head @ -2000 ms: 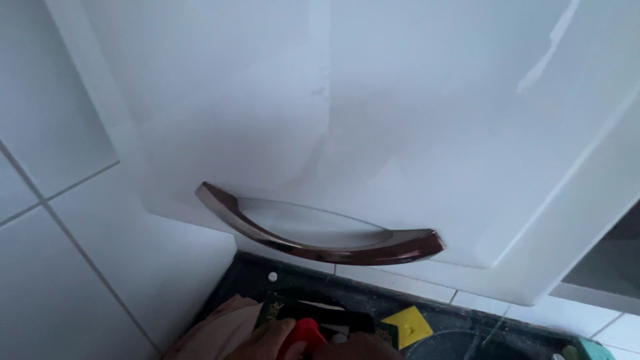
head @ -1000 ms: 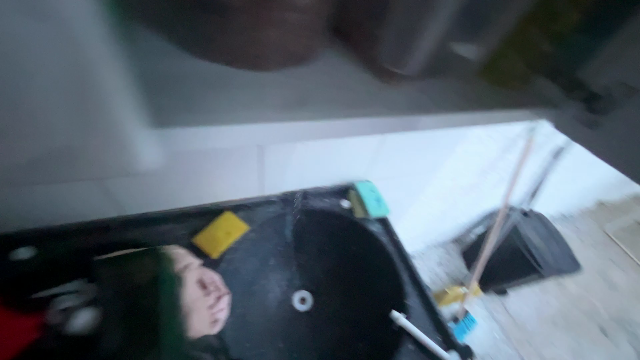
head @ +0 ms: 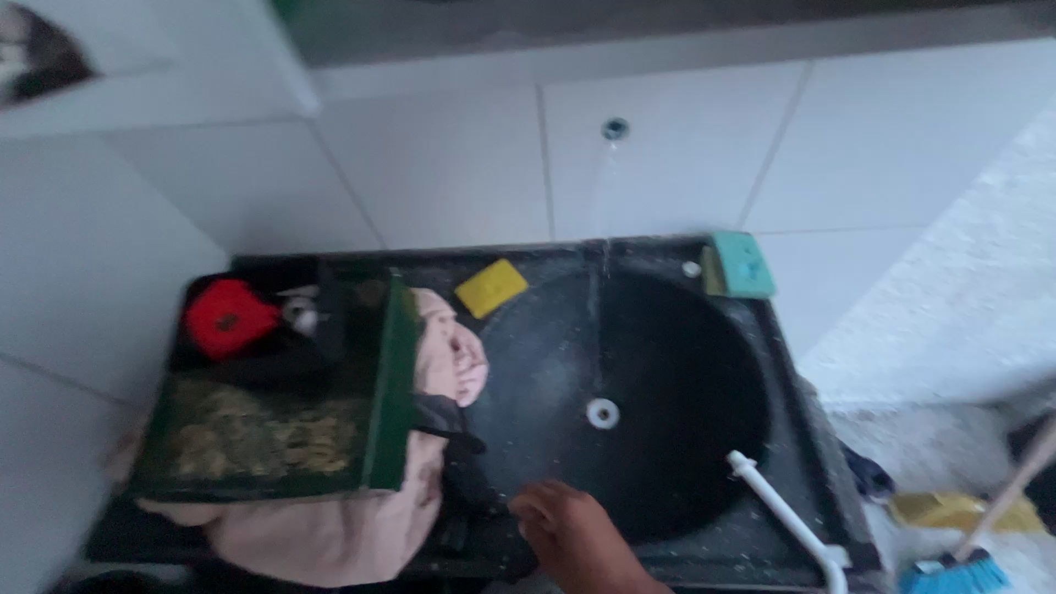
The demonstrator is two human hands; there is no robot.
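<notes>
My right hand (head: 561, 520) is over the near left edge of a round black sink basin (head: 685, 355), its fingers curled and nothing visible in them. My left hand is out of view. Left of the basin, a green box (head: 392, 396) with a patterned front lies on pink cloth (head: 330, 540). On the box are a red round object (head: 227, 320) and a small metallic item (head: 301, 312) on something black. A black strap (head: 462, 441) hangs by the cloth. Thin water falls from a wall outlet (head: 615, 129).
A yellow sponge (head: 491, 289) lies on the back rim, a teal and green sponge (head: 738, 266) on the back right corner. A white pipe (head: 784, 507) crosses the right rim. A broom with blue bristles (head: 953, 571) stands at lower right. A white cabinet (head: 165, 66) hangs upper left.
The view has swung from the cabinet door to the sink. My right hand is now apart from the red object, near which hands showed earlier. The water at the wall outlet is now in view.
</notes>
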